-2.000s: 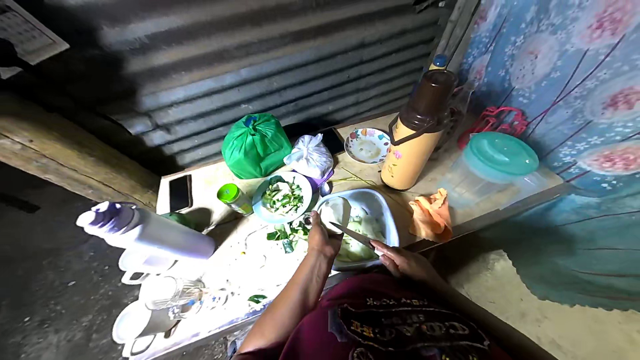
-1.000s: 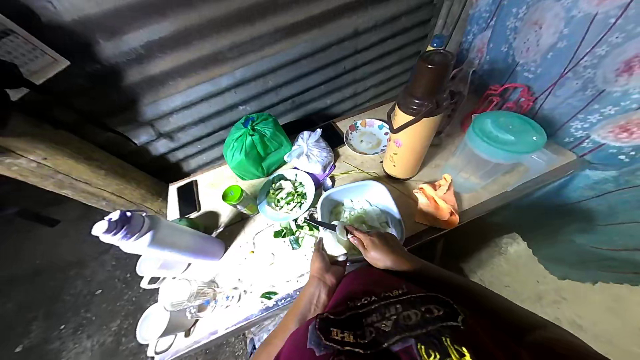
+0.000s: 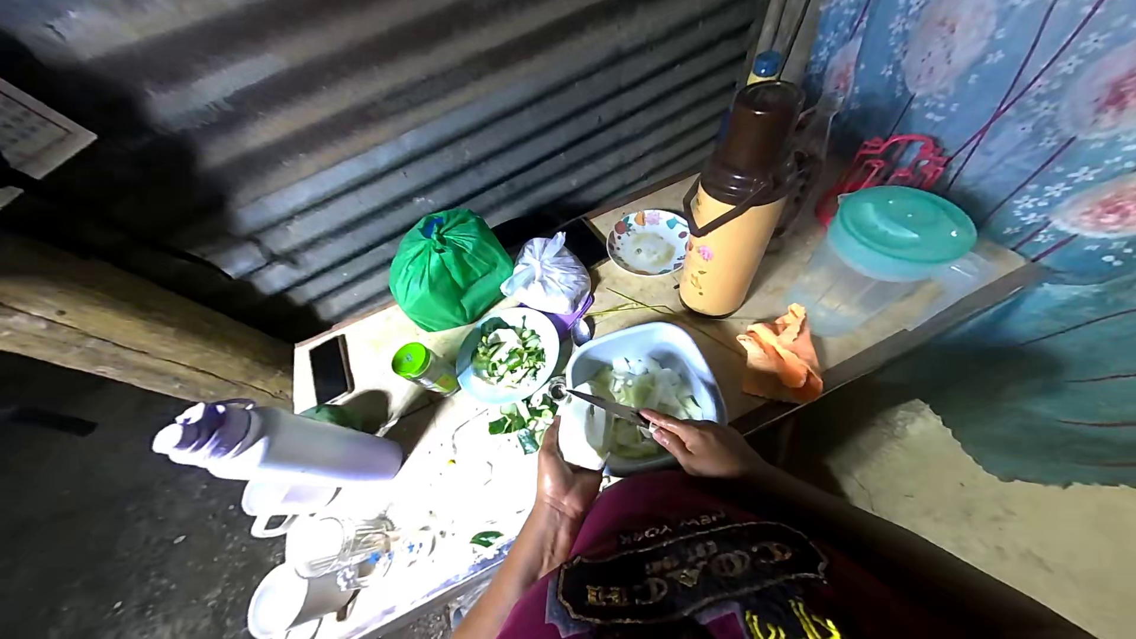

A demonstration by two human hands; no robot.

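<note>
My left hand (image 3: 565,479) holds a pale, whitish vegetable piece (image 3: 581,432) at the near left rim of a light blue plastic basin (image 3: 708,377). A knife (image 3: 608,405) is gripped in my right hand (image 3: 701,444), its blade pointing left across the top of the vegetable. Pale green slices (image 3: 652,395) lie in the basin. Left of it, a light blue bowl (image 3: 465,366) holds chopped green and white vegetable, and more green pieces (image 3: 527,419) lie on the table just below that bowl.
Behind stand a green plastic bag (image 3: 451,271), a white bag (image 3: 548,277), a patterned bowl (image 3: 649,242) and a thermos (image 3: 732,226). An orange cloth (image 3: 783,355) and a lidded pitcher (image 3: 901,240) are on the right. Left are a green-lidded container (image 3: 424,366), phone (image 3: 331,371), tumbler (image 3: 302,442) and several mugs (image 3: 288,599).
The knife was pointing up-left near the basin's left edge a second ago; now it lies across the vegetable, with my right hand farther right. My left hand has stayed by the basin.
</note>
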